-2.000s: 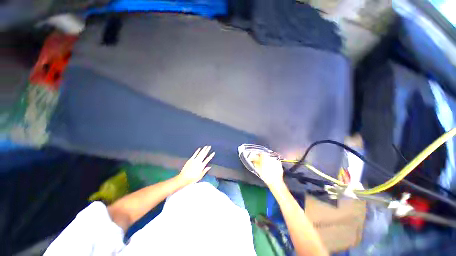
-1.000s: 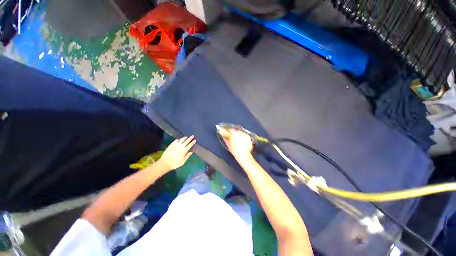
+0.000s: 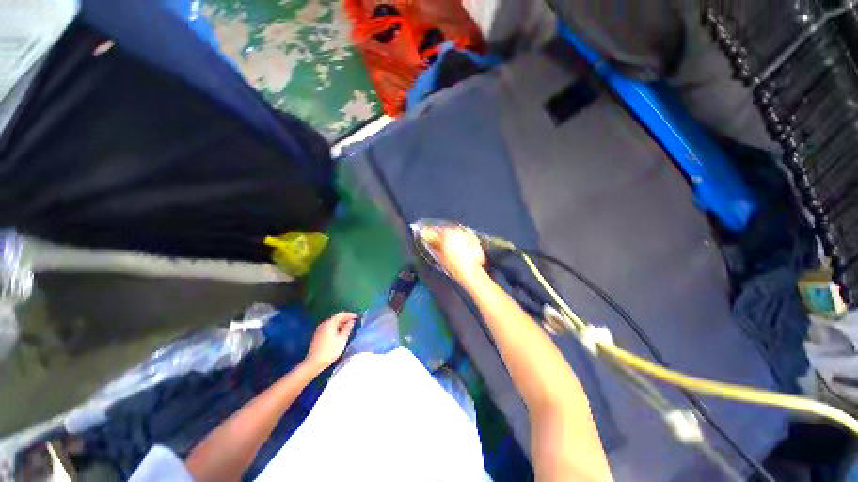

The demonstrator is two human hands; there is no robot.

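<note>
The dark trousers (image 3: 452,160) lie flat along the near edge of the grey ironing table cover (image 3: 621,207). My right hand (image 3: 459,249) is closed on the steam iron (image 3: 420,232), which rests on the cloth near the table's near edge; the hand and forearm hide most of the iron. The yellow steam hose (image 3: 715,384) and a black cord run from it to the lower right. My left hand (image 3: 333,337) is off the table, low beside my body, with its fingers curled; whether it holds anything cannot be made out.
A blue object (image 3: 677,141) runs along the far edge, with dark cloth heaped beside it (image 3: 776,273). A red-orange bag (image 3: 409,47) is on the floor beyond the table's end. A large dark cloth pile (image 3: 160,151) and a yellow bag (image 3: 299,252) are at left.
The view has swung left. My left hand has left the table edge and dropped beside my body, its fingers now curled. The iron has moved leftward along the cloth since the oldest frame.
</note>
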